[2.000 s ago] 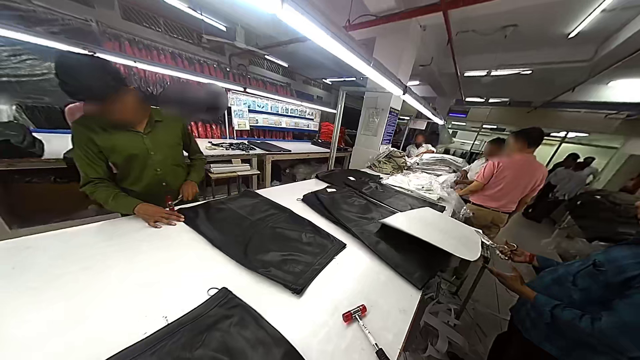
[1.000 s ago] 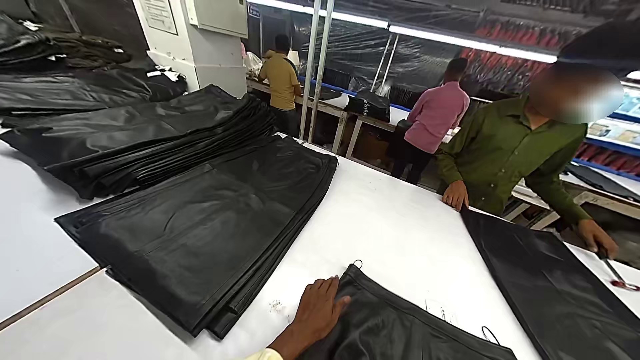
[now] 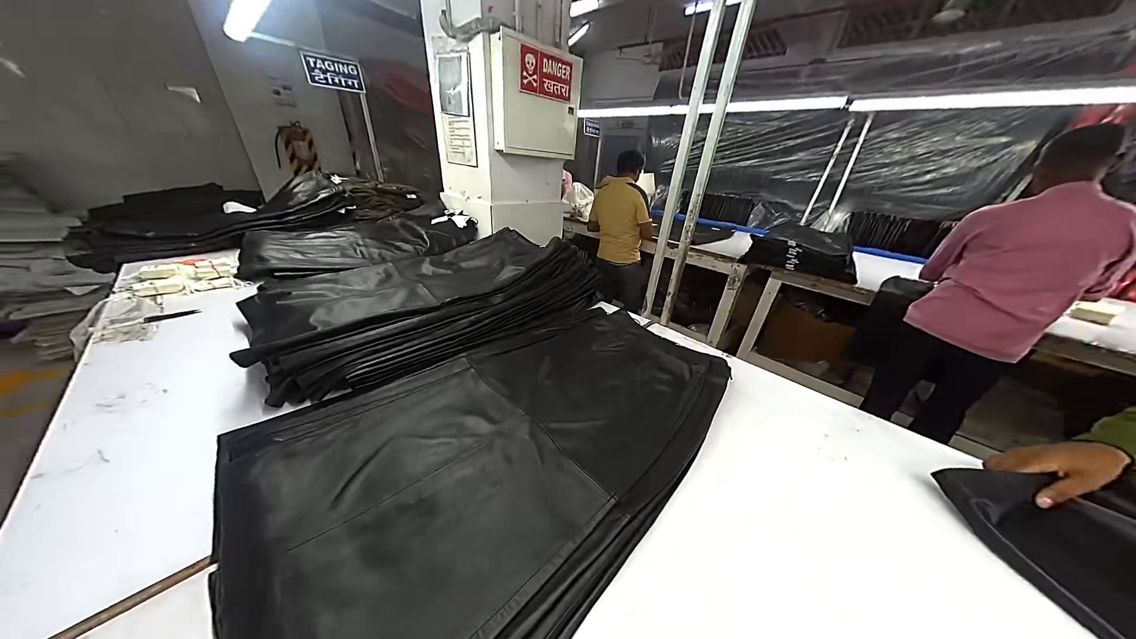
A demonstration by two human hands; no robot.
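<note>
Neither of my hands shows in the head view now. A stack of black leather-like garment pieces (image 3: 426,479) lies flat in the foreground on the white table (image 3: 799,532), its top piece crossed by seams. Behind it, touching or nearly so, rises a thicker pile of folded black pieces (image 3: 417,302). At the right edge a co-worker's hand (image 3: 1069,466) rests on another black piece (image 3: 1047,541).
Further black garments (image 3: 346,244) and small cream bundles (image 3: 169,277) lie at the table's far left. A white pillar (image 3: 515,209) and metal posts (image 3: 701,169) stand behind. A person in yellow (image 3: 619,217) and one in pink (image 3: 1021,266) are at the back tables.
The view has swung far to the left. A hand that lay on a black garment one second ago, at the bottom of the frame, is out of view now.
</note>
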